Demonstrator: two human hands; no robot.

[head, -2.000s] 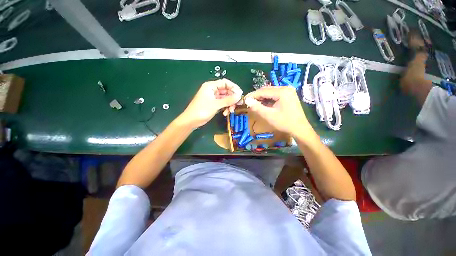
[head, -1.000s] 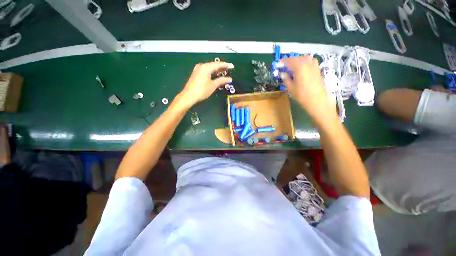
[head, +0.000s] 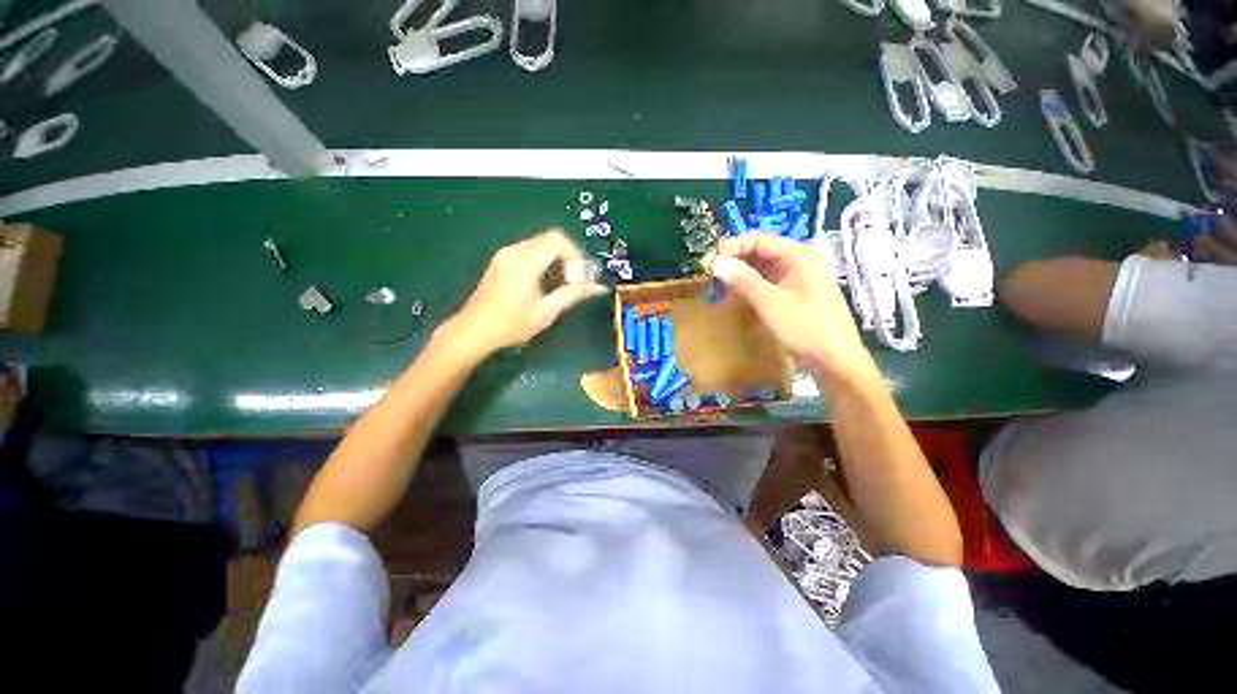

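My left hand [head: 526,293] is left of the open parts box [head: 619,355], thumb and index tips close around a pale spot; I cannot tell whether that is a part or covered fingertips. My right hand [head: 787,290] is over the box's back edge, fingertips pinching a small part [head: 712,259], mostly hidden. A bit of blue shows under those fingertips. Blue cylinders [head: 649,339] lie in the box's left side. More blue cylinders [head: 776,203] are piled behind my right hand, beside small mixed hardware [head: 699,225]. Small rings [head: 589,199] lie behind my left hand.
White looped units [head: 889,258] are heaped at right; others [head: 452,44] lie beyond the white rail [head: 516,164]. Small metal parts [head: 315,300] lie at left. A grey post [head: 224,88] stands upper left. A closed cardboard box [head: 30,278] is far left. Another person's arm [head: 1058,301] is at right.
My right hand has moved from the blue pile left and nearer, to the box's back edge. My left hand has moved left and nearer, away from the small rings.
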